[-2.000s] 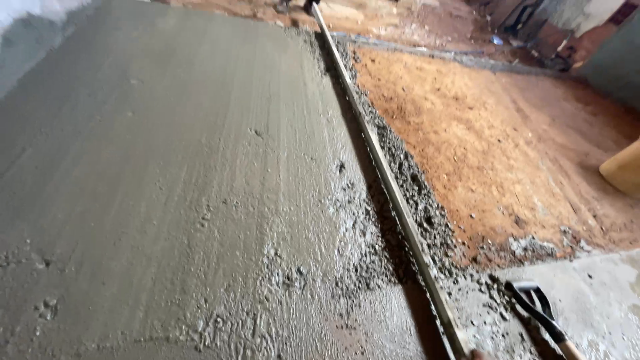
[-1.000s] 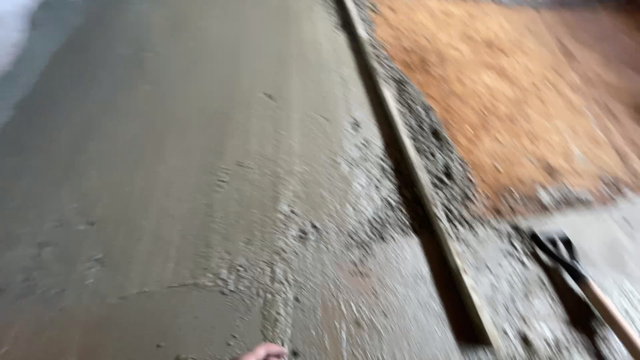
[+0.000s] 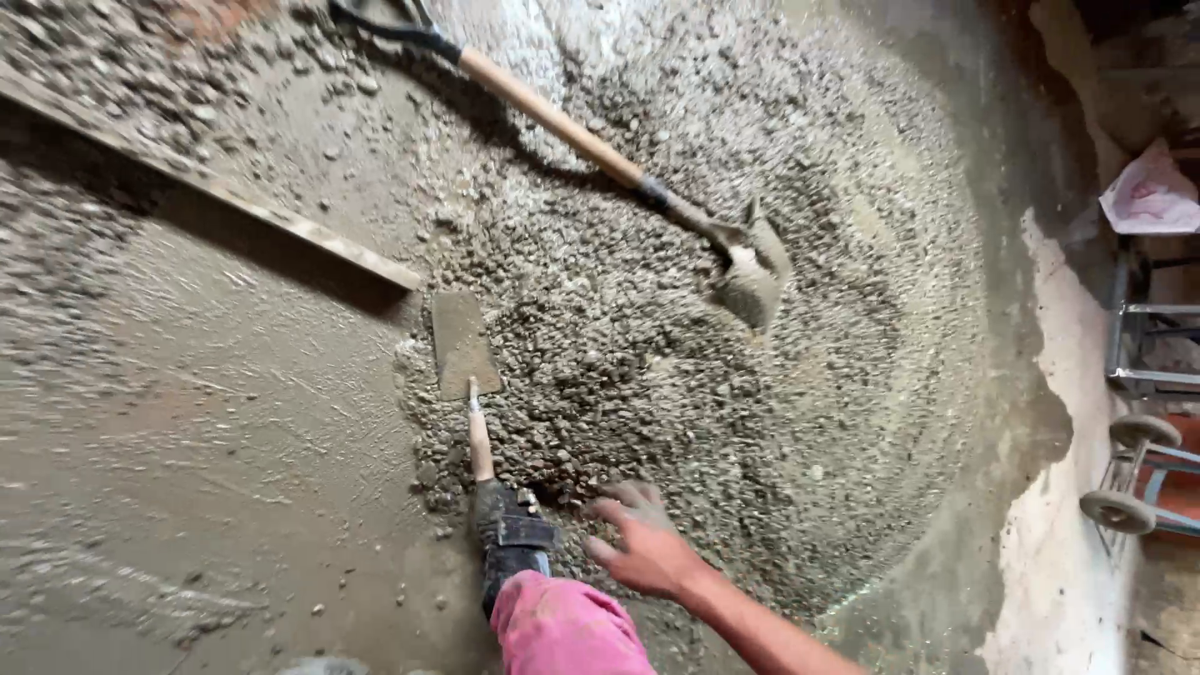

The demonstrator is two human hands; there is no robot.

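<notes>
My right hand (image 3: 647, 539) reaches from the lower right over a heap of wet gravelly concrete (image 3: 647, 384), fingers spread and slightly blurred; nothing shows in its grasp. To its left lies a trowel with a flat rectangular blade (image 3: 463, 347) and a pale handle (image 3: 480, 445). The handle's end meets a dark strapped item, apparently footwear (image 3: 517, 534), below a pink-clothed leg (image 3: 567, 623). My left hand does not show. A shovel with a wooden shaft (image 3: 553, 117) rests across the heap, its blade (image 3: 755, 281) coated with concrete.
A long straight board (image 3: 253, 211) runs from the left edge towards the trowel. Smeared wet concrete (image 3: 234, 441) spreads at the left. Along the right stand a metal frame (image 3: 1158, 309), a wheeled frame (image 3: 1125, 511) and a pinkish bag or container (image 3: 1151, 192).
The view has swung sharply towards the concrete heap. A second ago only part of a hand showed at the bottom edge; now my right hand and forearm show over the heap.
</notes>
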